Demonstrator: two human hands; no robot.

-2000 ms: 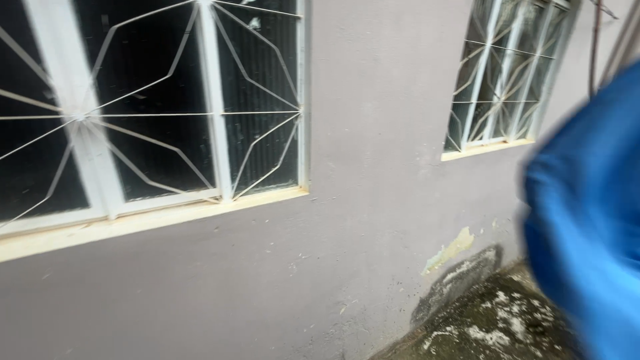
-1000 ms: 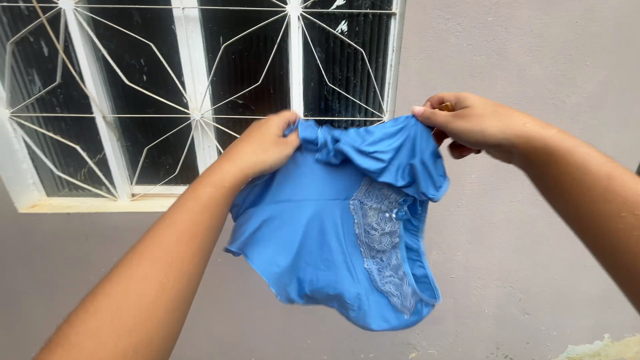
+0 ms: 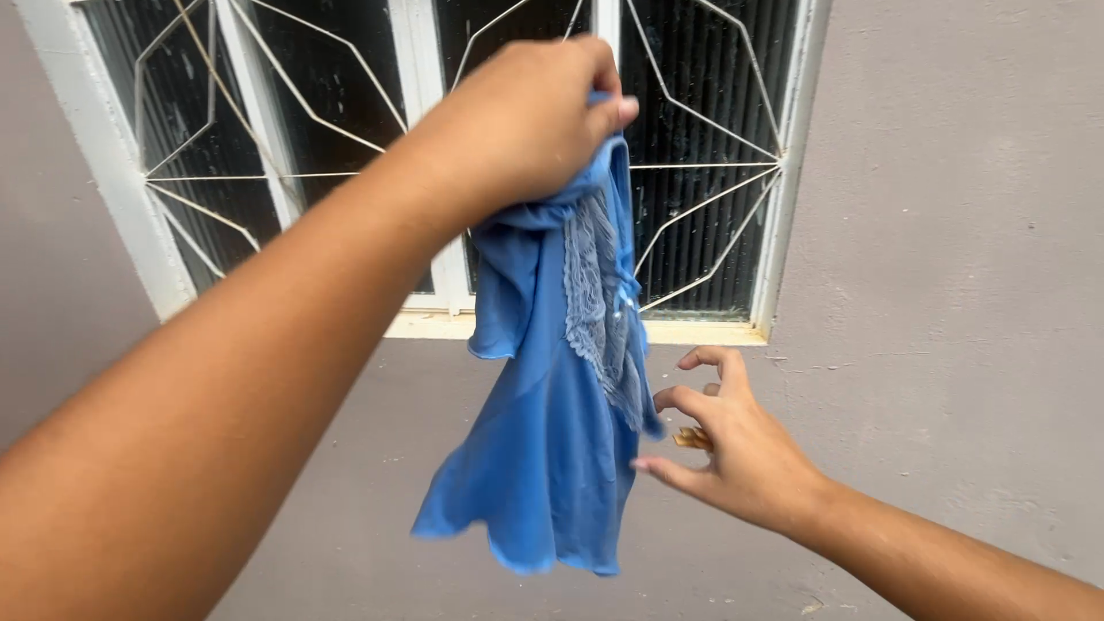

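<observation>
A blue cloth garment, apparently underwear (image 3: 552,423), with a panel of grey-blue lace (image 3: 588,293), hangs down in the middle of the view. My left hand (image 3: 552,112) pinches it at the top, and the lower part falls in loose folds. Right of the garment's lower part is my right hand (image 3: 733,440), its thumb and index finger spread near the cloth's edge. A small tan wooden piece, apparently a clothespin (image 3: 693,438), is tucked in its curled fingers. Whether the right fingertips touch the cloth is not clear.
Behind the garment is a window with a white metal grille (image 3: 707,164) and dark ribbed glass. Its pale sill (image 3: 707,332) lies just behind the cloth. A plain mauve-grey wall (image 3: 949,216) surrounds the window. A thin cord or rod (image 3: 228,86) slants across the upper left.
One second ago both hands held the garment spread between them by its top edge. My right hand has let go of that edge and moved down; the garment now hangs from my left hand.
</observation>
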